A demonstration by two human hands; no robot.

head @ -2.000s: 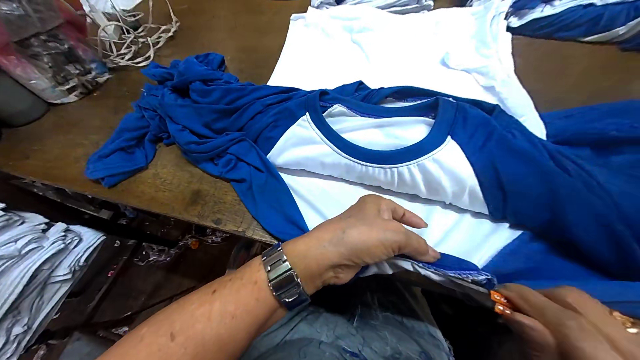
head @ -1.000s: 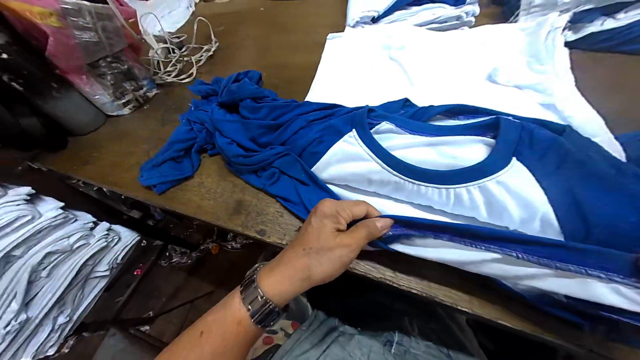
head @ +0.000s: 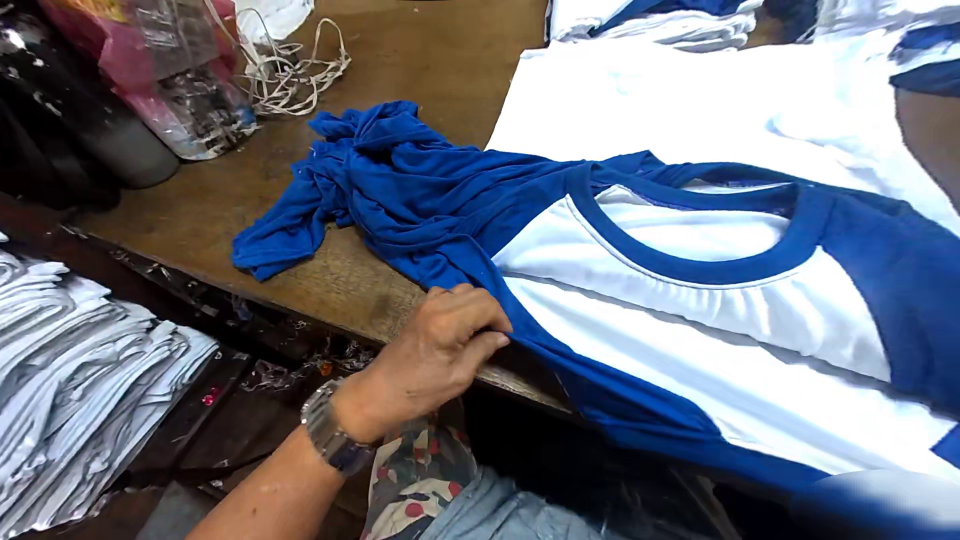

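Observation:
A blue and white raglan shirt (head: 697, 330) lies along the front edge of the wooden table, its round blue neckband facing up. Its far-left blue sleeve part (head: 420, 187) is bunched in folds. My left hand (head: 457, 341), with a metal watch at the wrist, pinches the blue fabric at the table's edge between thumb and fingers. The shirt's near side hangs over the edge, to the right of this hand. My right hand is out of view.
White fabric (head: 675, 105) lies behind the shirt, with folded garments (head: 675, 26) beyond. White cord (head: 292, 71), a plastic bag (head: 172, 75) and a dark cylindrical container (head: 90, 112) stand at the back left. Stacked white cloth (head: 82, 390) is below the table (head: 360, 289) at left.
My left hand has moved leftward along the shirt's near edge, toward the bunched blue part. My right hand, seen two seconds ago, has left the view. The view has shifted left.

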